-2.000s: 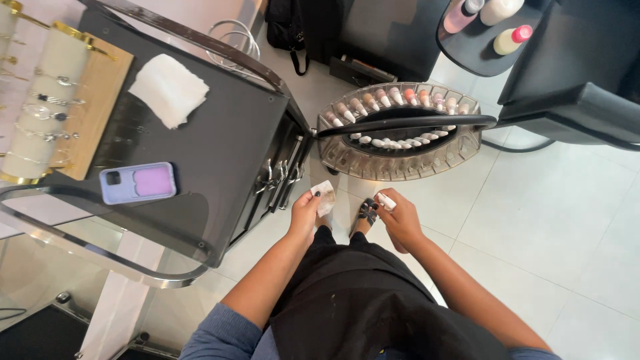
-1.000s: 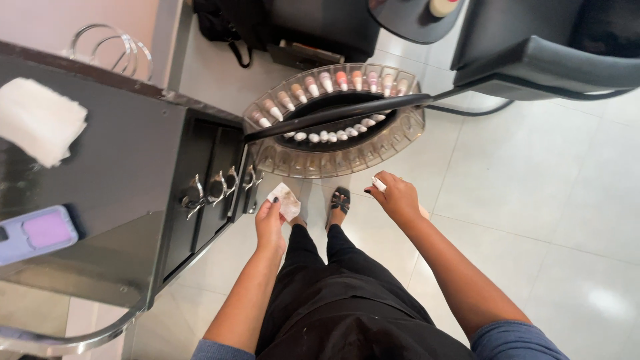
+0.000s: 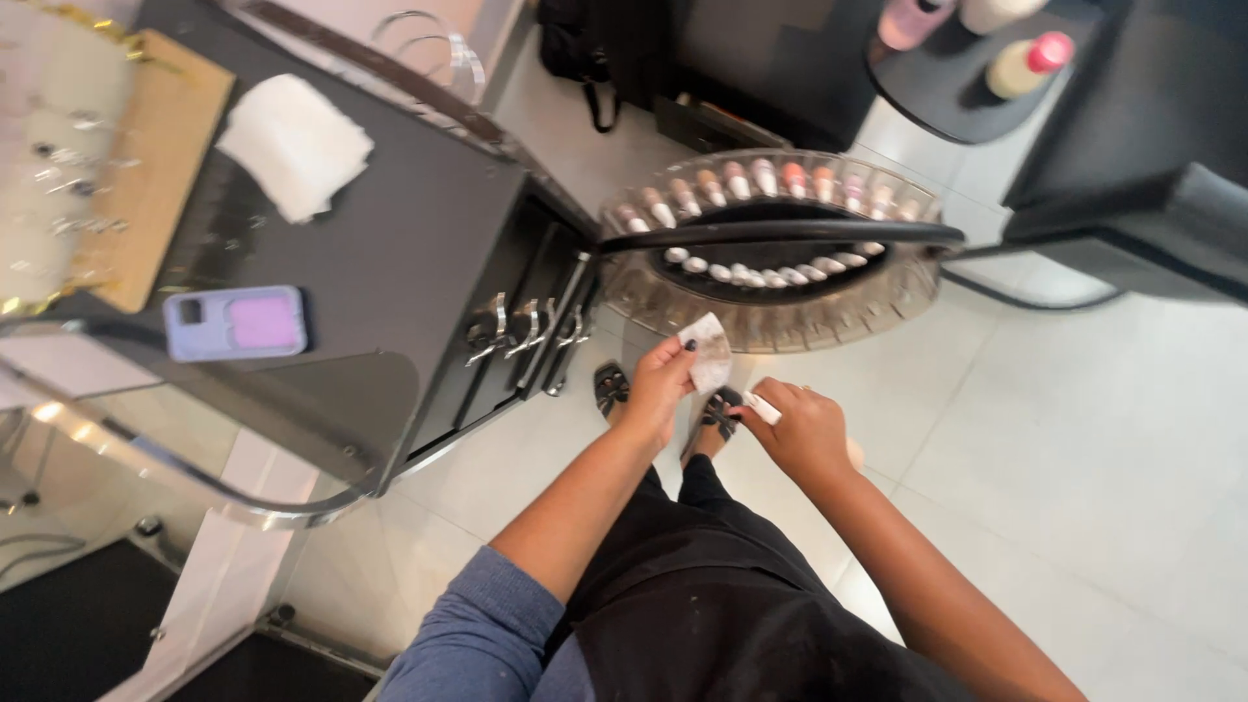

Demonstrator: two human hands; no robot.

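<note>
My left hand (image 3: 666, 385) pinches a stained white wipe (image 3: 710, 353) between thumb and fingers; one dark-painted nail shows. To its right, my right hand (image 3: 801, 424) holds a small white object (image 3: 761, 408), mostly covered by the fingers, so its kind is unclear. The two hands are apart. Just beyond them stands an oval clear-plastic rack with a black handle (image 3: 780, 232). Its far side holds a row of nail polish bottles (image 3: 765, 177) in pink, orange and pale shades, and a row of white rounded tops (image 3: 751, 277) shows in the middle.
At the left, a dark cart top (image 3: 419, 224) carries a stack of white wipes (image 3: 295, 146), a phone in a lilac case (image 3: 234, 324) and a wooden board with jewellery (image 3: 161, 185). Drawers with metal handles (image 3: 526, 327) face the rack. A black chair (image 3: 1131, 195) and a round tray with bottles (image 3: 936, 107) stand at the right.
The view has swung left and back since one second ago. My hands have come closer together, each still holding its item.
</note>
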